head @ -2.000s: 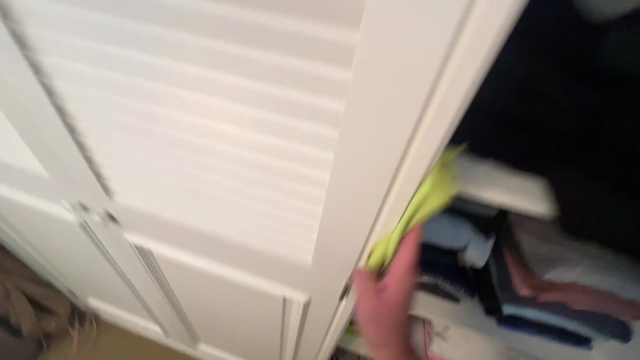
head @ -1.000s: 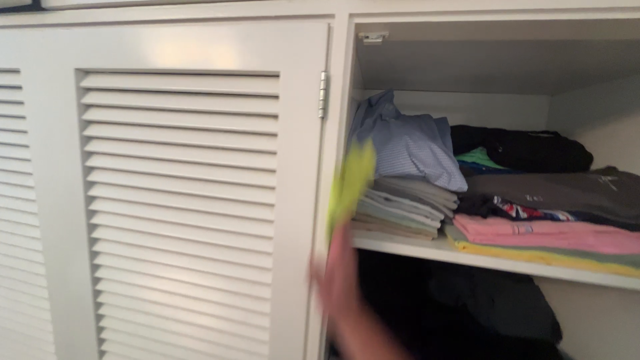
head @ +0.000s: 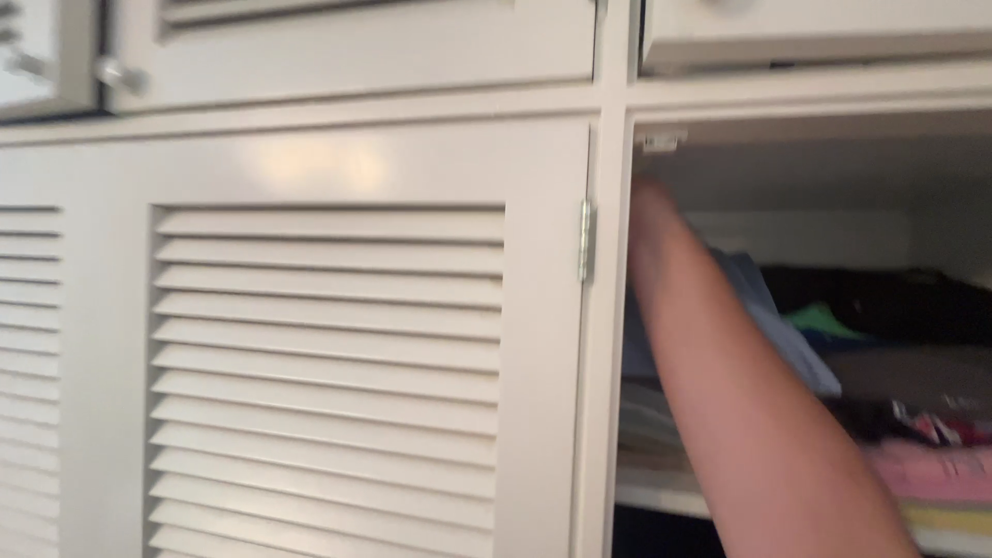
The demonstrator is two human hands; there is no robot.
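Note:
My right hand (head: 652,203) reaches into the open cupboard at its upper left inner side, close behind the white frame post (head: 608,310). The forearm slants up from the bottom right. Fingers and anything in them are hidden, and the wrist is blurred. No green cloth can be seen. Below and behind the arm lies a blue shirt (head: 783,341) on folded clothes. My left hand is out of view.
A white louvred door (head: 325,333) with a metal hinge (head: 584,240) stands left of the post. A catch (head: 661,141) sits under the cupboard's top. Pink folded cloth (head: 938,473) and dark clothes (head: 868,302) lie on the shelf (head: 659,496).
My right hand has gone from in front of the post, where it held a yellow-green cloth, up into the cupboard's upper left. The cloth has dropped out of sight. The view has shifted.

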